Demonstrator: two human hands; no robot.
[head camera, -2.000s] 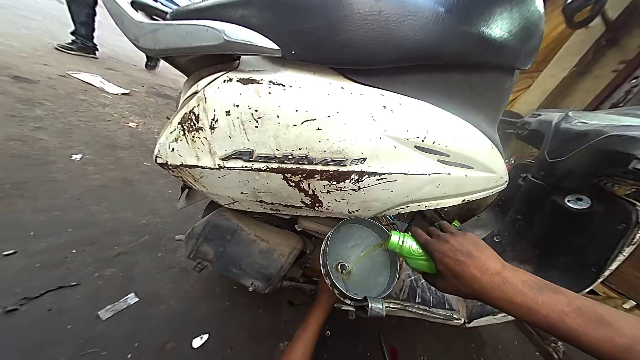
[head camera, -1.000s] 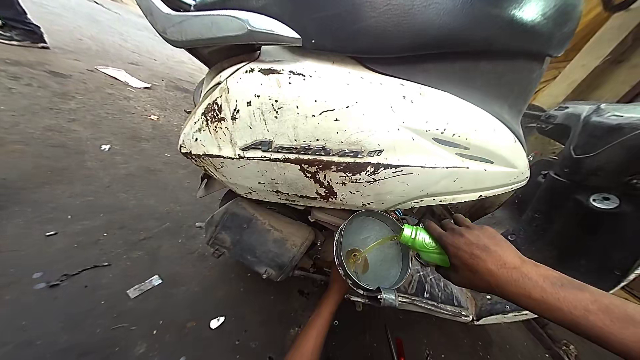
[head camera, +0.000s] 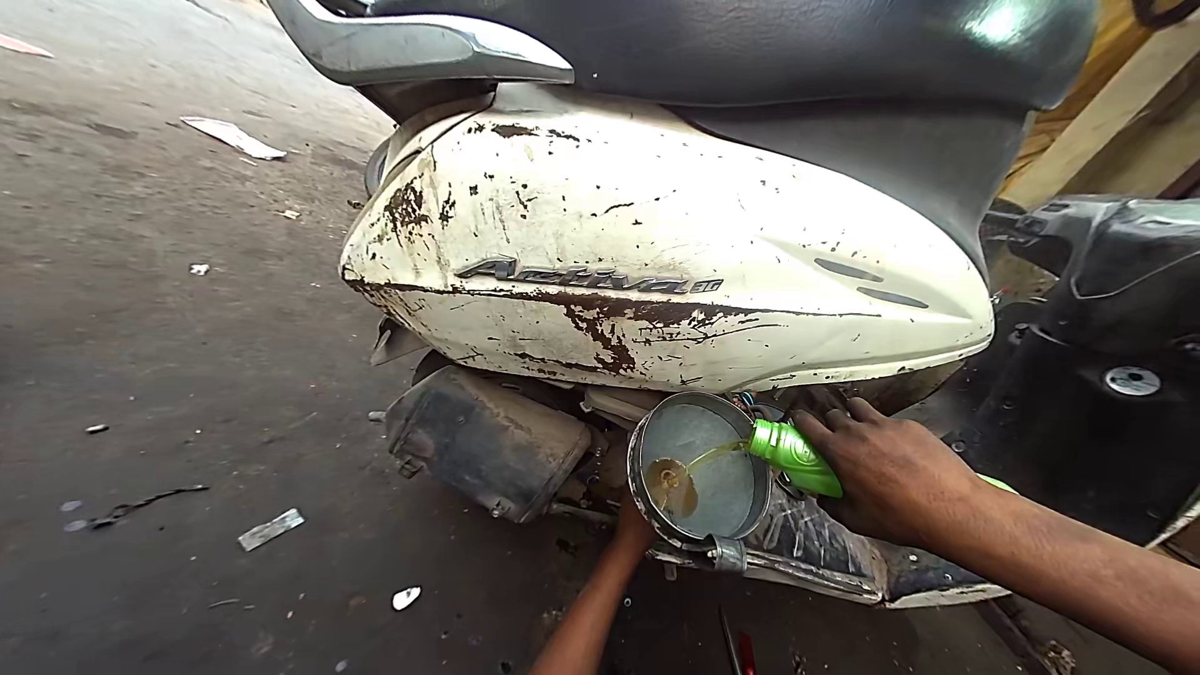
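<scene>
My right hand (head camera: 886, 469) is closed around a green plastic oil bottle (head camera: 797, 457), tilted with its neck over the rim of a round metal funnel (head camera: 722, 431). A thin stream of yellowish oil (head camera: 714, 456) runs from the bottle into the funnel, where oil (head camera: 671, 487) pools around the hole. My left hand (head camera: 635, 520) is behind and below the funnel's left edge; its fingers are mostly hidden, so its grip cannot be made out. The funnel sits just under the scratched, rusty cream side panel (head camera: 656, 234) of a scooter.
A dirty dark air-filter housing (head camera: 492, 445) is left of the funnel, and the scooter's footboard (head camera: 825, 553) lies to the right. Above is the black seat (head camera: 797, 47). A red-handled tool (head camera: 747, 652) lies on the ground below, with litter (head camera: 271, 530) at left. Another dark scooter part (head camera: 1059, 403) stands at right.
More oil has pooled at the bottom of the funnel. Both hands keep about the same places at the funnel and bottle. The person's leg seen at upper left earlier is out of view.
</scene>
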